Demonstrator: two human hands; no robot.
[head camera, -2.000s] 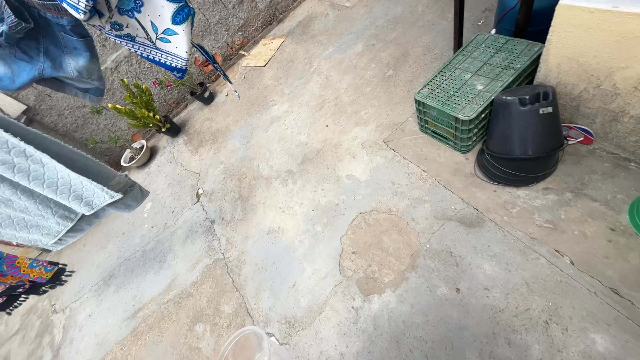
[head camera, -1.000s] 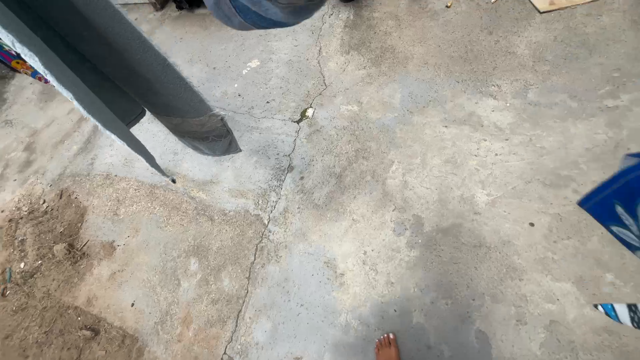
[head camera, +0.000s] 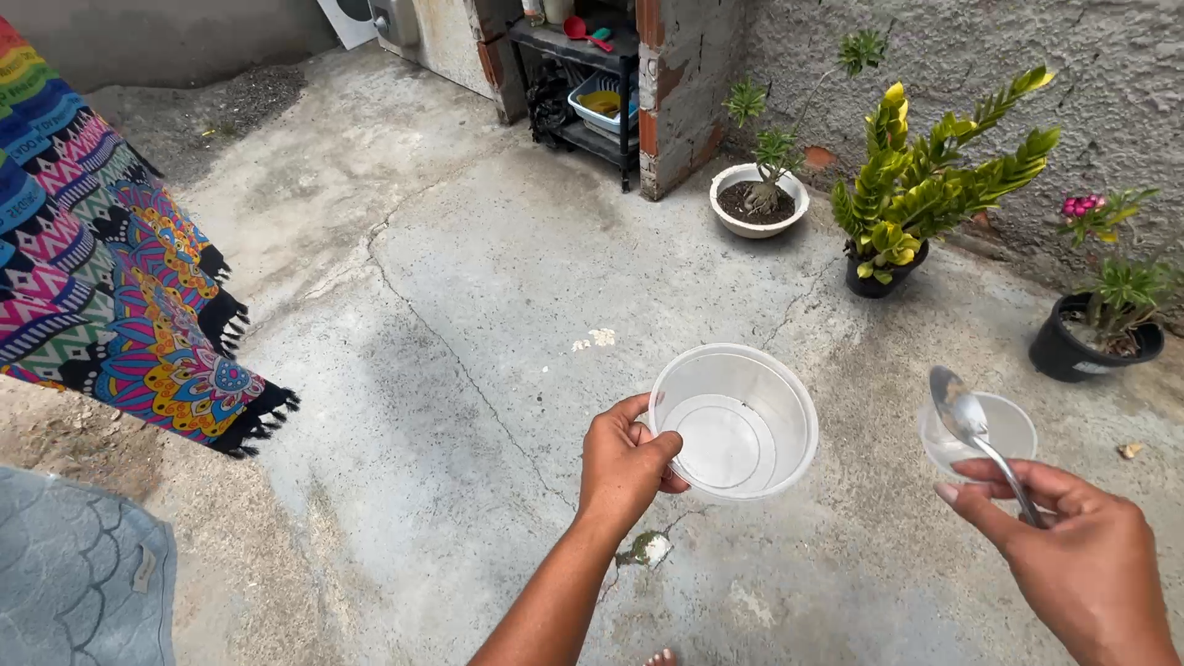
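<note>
My left hand (head camera: 631, 462) grips the rim of a round clear plastic container (head camera: 731, 435), thumb inside the wall; nothing is seen in it apart from a small dark speck. At the right, my right hand (head camera: 1064, 536) holds a metal spoon (head camera: 962, 412), bowl upward, together with a smaller clear plastic cup (head camera: 1013, 421). The spoon lies across the cup's near side. The two containers are apart. My right fingers partly hide the cup's lower edge.
Along the rough wall stand a white bowl planter (head camera: 758, 225), a leafy plant in a black pot (head camera: 886, 268) and a flowering plant in another black pot (head camera: 1073, 347). A black shelf (head camera: 578, 46) stands by a brick pillar (head camera: 689, 92). A patterned cloth (head camera: 139, 296) and a grey-blue towel (head camera: 79, 573) are at left.
Both my hands are now in view with the containers and spoon; neither hand shows in the earlier frames. The view has swung strongly toward the potted plants and shelf.
</note>
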